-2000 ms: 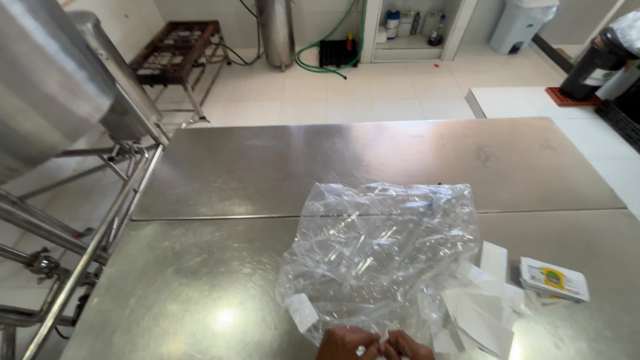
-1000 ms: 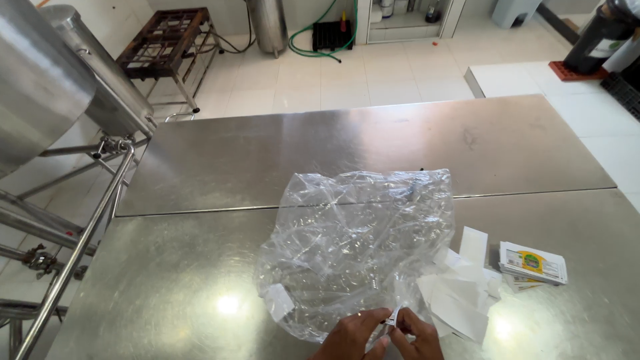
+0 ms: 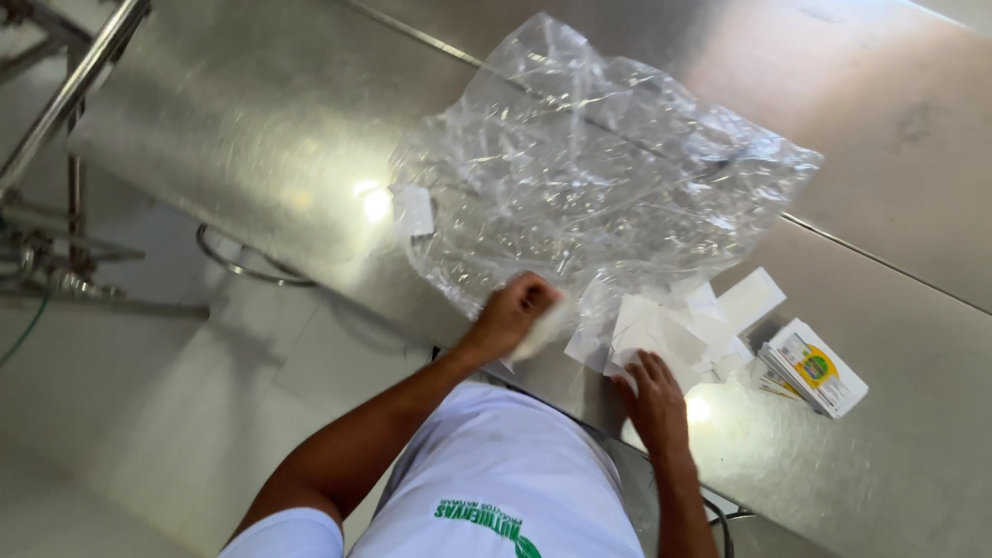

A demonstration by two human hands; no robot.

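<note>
My left hand [image 3: 515,310] is raised over the near edge of the steel table, its fingers curled; a blurred pale piece, perhaps backing paper, shows beside it. My right hand [image 3: 649,387] rests its spread fingertips on the near side of a loose pile of white paper pieces [image 3: 659,333]. Beyond both hands lies a large crumpled clear plastic bag [image 3: 604,170], with a small white label [image 3: 414,211] at its left side. To the right of the papers is a stack of printed labels [image 3: 818,368] in white, yellow and green.
The stainless steel table [image 3: 256,116] has a seam running across it under the bag. Steel pipes and a frame [image 3: 74,101] stand off its left side. A dark cable or hose [image 3: 252,260] hangs by the table's left edge, above the pale floor.
My hands were together at the bag's near edge; now they are apart, the right one on the white papers. The view has tilted down and turned.
</note>
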